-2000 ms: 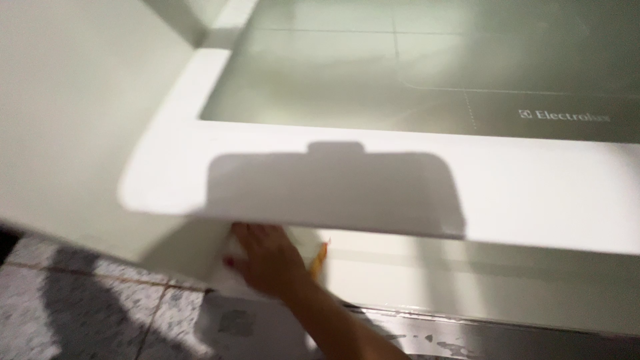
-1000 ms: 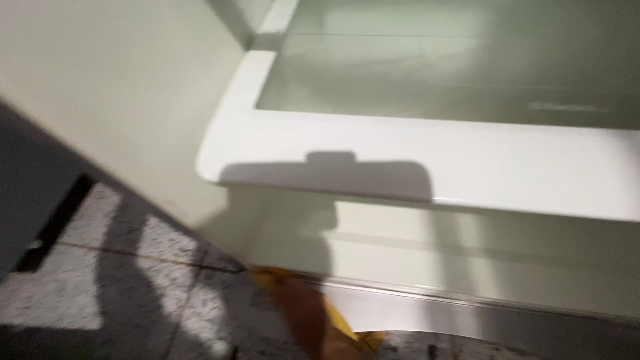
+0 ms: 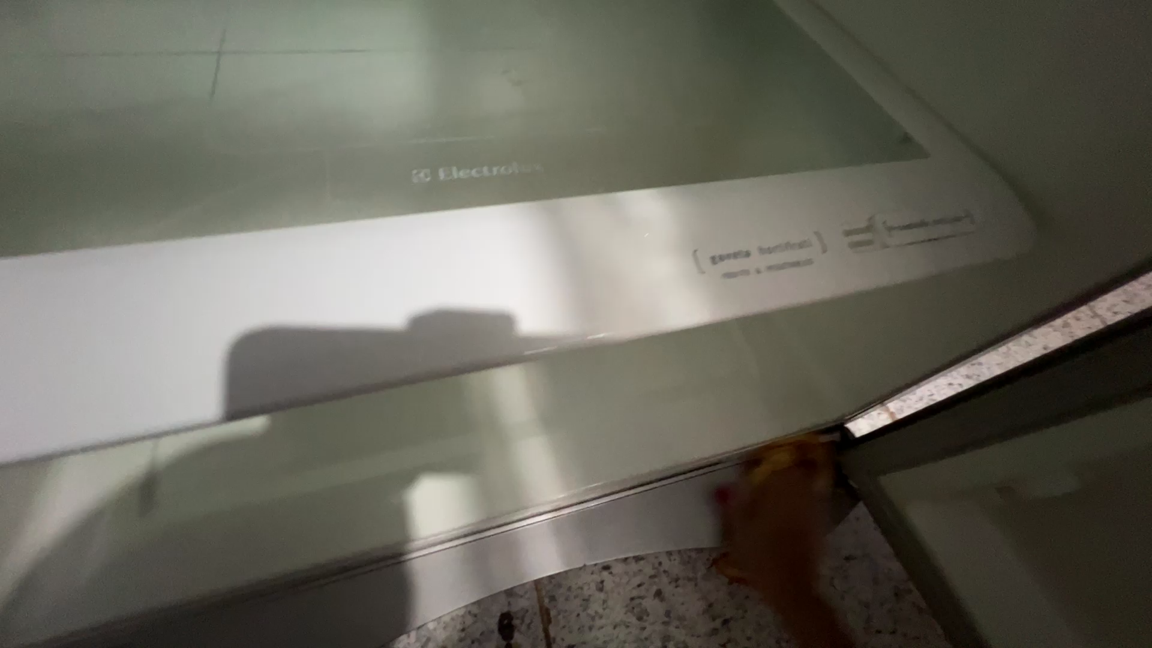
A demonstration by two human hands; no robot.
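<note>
My right hand (image 3: 781,517), blurred, reaches up from the bottom right in the head view. It presses a yellow-orange cloth (image 3: 787,453) against the lower front edge of the refrigerator interior, close to the corner by the open door (image 3: 1017,486). Part of the cloth shows beyond the fingers and a bit beside the wrist. Above lies a drawer with a white front rim (image 3: 360,270) and a greenish translucent panel (image 3: 270,117) bearing the name Electrolux. My left hand is out of view.
A pale lower ledge (image 3: 612,405) runs beneath the drawer rim, with a grey base strip (image 3: 576,540) below it. Speckled floor tiles (image 3: 612,594) lie under the strip. The refrigerator's side wall (image 3: 1062,135) rises at the right. Shadows fall across the drawer front.
The view has swung far right along the refrigerator. My right hand, earlier at the left end of the lower ledge, is now at the right corner with the yellow cloth.
</note>
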